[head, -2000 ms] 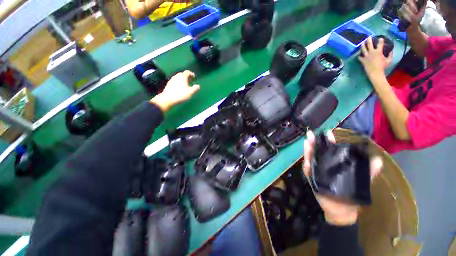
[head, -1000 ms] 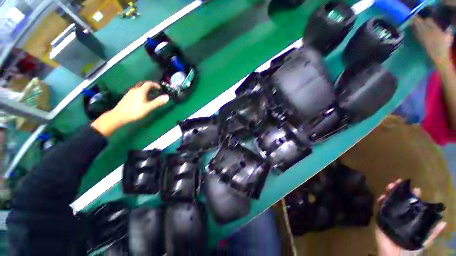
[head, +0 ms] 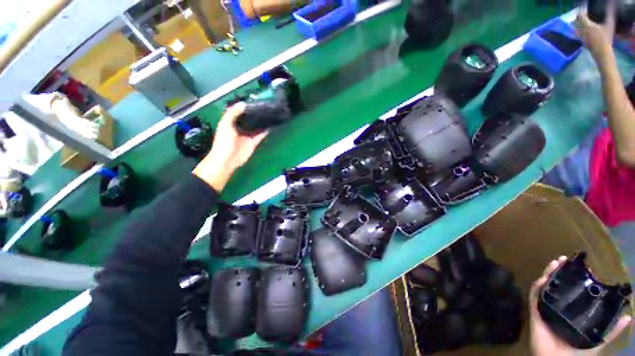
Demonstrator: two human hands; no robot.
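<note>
My left hand [head: 233, 142] holds a half-assembled unit [head: 263, 111], black with some green showing on top, above the green conveyor. My right hand [head: 539, 316] is at the lower right and holds a rear housing shell [head: 583, 299], its ribbed inside facing up, over the carton's edge. More black shells lie on the bench between my hands. Some show their inner ribs and posts, such as the shell [head: 361, 221]. Others lie domed side up, such as the shell [head: 284, 302].
Several units with blue parts stand along the conveyor [head: 334, 90]. Two closed housings [head: 468, 73] stand upright at the bench's far end near a blue bin [head: 553, 47]. A cardboard box [head: 557, 215] holds black shells. Another person's arm [head: 616, 111] is at the right.
My left hand has taken hold of a unit and lifted it off the conveyor. My right hand still holds its shell, now nearer the right edge. The camera view has shifted.
</note>
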